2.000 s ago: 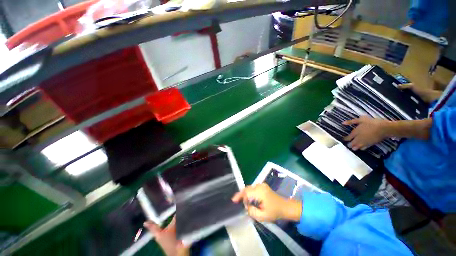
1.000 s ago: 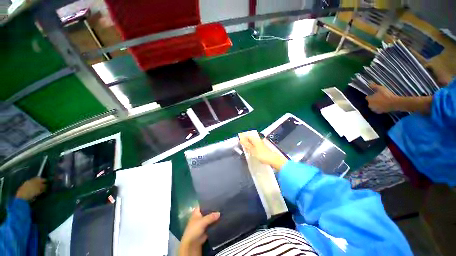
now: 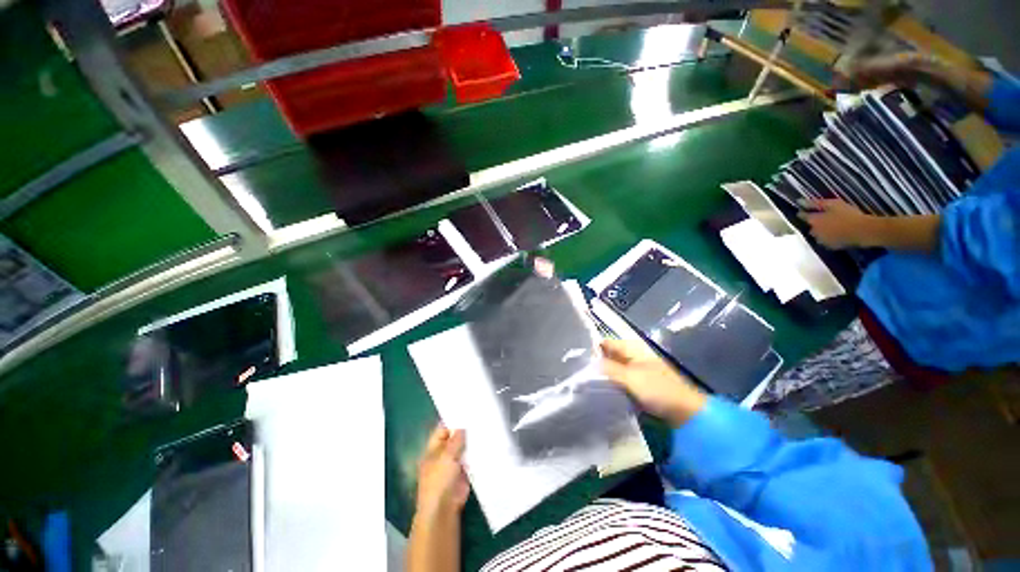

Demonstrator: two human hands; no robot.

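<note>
A glossy dark panel or film (image 3: pixel 537 358) with light glare lies over a white backing sheet (image 3: pixel 503 492) in front of me. It sits askew, so white shows at the left and lower edges. My left hand (image 3: pixel 444 469) grips the lower left edge of the white sheet. My right hand (image 3: pixel 643 374) is at the right edge of the dark piece, with fingertips closed on it. A small reddish-white tab (image 3: pixel 544 267) shows at the top. A beige strip (image 3: pixel 626 449) lies partly beneath the sheet.
Printed panels lie at right (image 3: pixel 682 318), behind (image 3: pixel 526 218) and left (image 3: pixel 224 335). A white sheet (image 3: pixel 319 469) lies beside another panel (image 3: pixel 201 503). A coworker (image 3: pixel 940 268) handles a panel stack (image 3: pixel 872 156) near white cards (image 3: pixel 772 257). A red tray (image 3: pixel 478 65) is at the back.
The grey panel in my hands showed camera circles and covered the sheet; now a glossy dark piece lies askew over exposed white. The coworker's hand at far left has left view.
</note>
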